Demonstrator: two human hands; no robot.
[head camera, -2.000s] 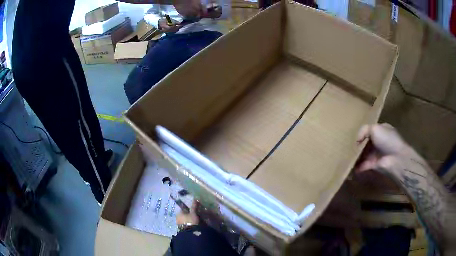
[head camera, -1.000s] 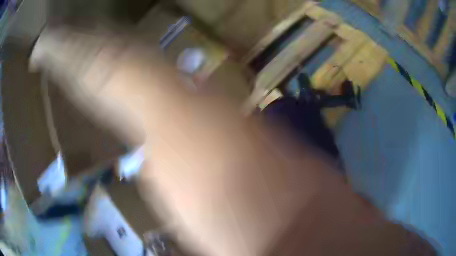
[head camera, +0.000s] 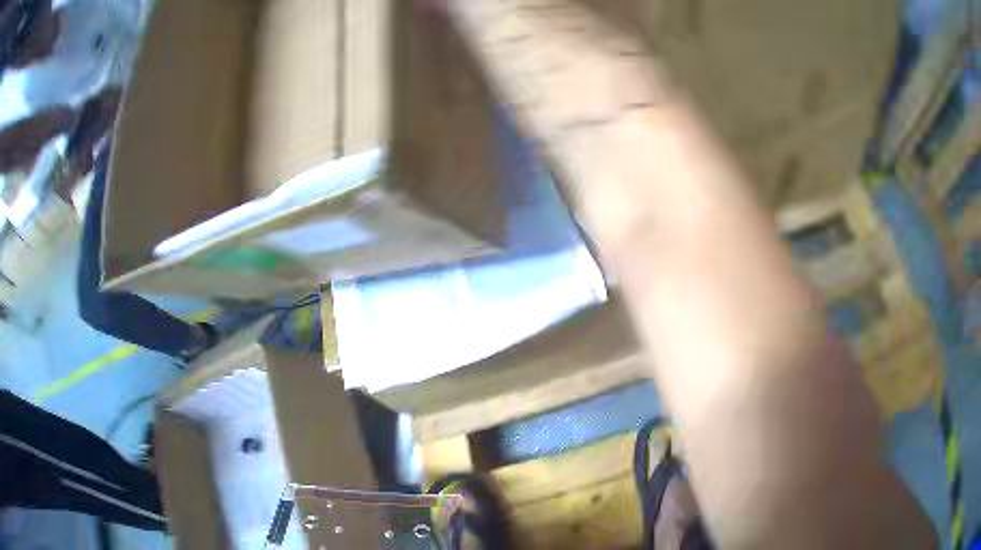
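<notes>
A large open brown carton (head camera: 441, 204) is tilted at the upper left, blurred, with white foam sheet (head camera: 280, 201) along its lower inner edge. My right forearm crosses from the lower right to the carton's top; the hand is cut off by the top edge, so its grip is hidden. My left hand is not in view. A milky-white wrapped stack (head camera: 463, 317) lies on another carton (head camera: 527, 371) below the tilted one. A clear acrylic jig (head camera: 366, 518) with round holes shows at the bottom edge.
An open carton (head camera: 317, 419) with white, holed contents (head camera: 250, 473) stands lower left. A wooden pallet (head camera: 559, 489) and sandalled feet are at the bottom. A person's dark trouser leg (head camera: 75, 467) is at left. Brown cardboard stands upper right.
The view has swung back from the blurred right-side floor. Compared with two seconds ago, the large carton is farther up and left, differently tilted, and the wrapped stack and jig now show.
</notes>
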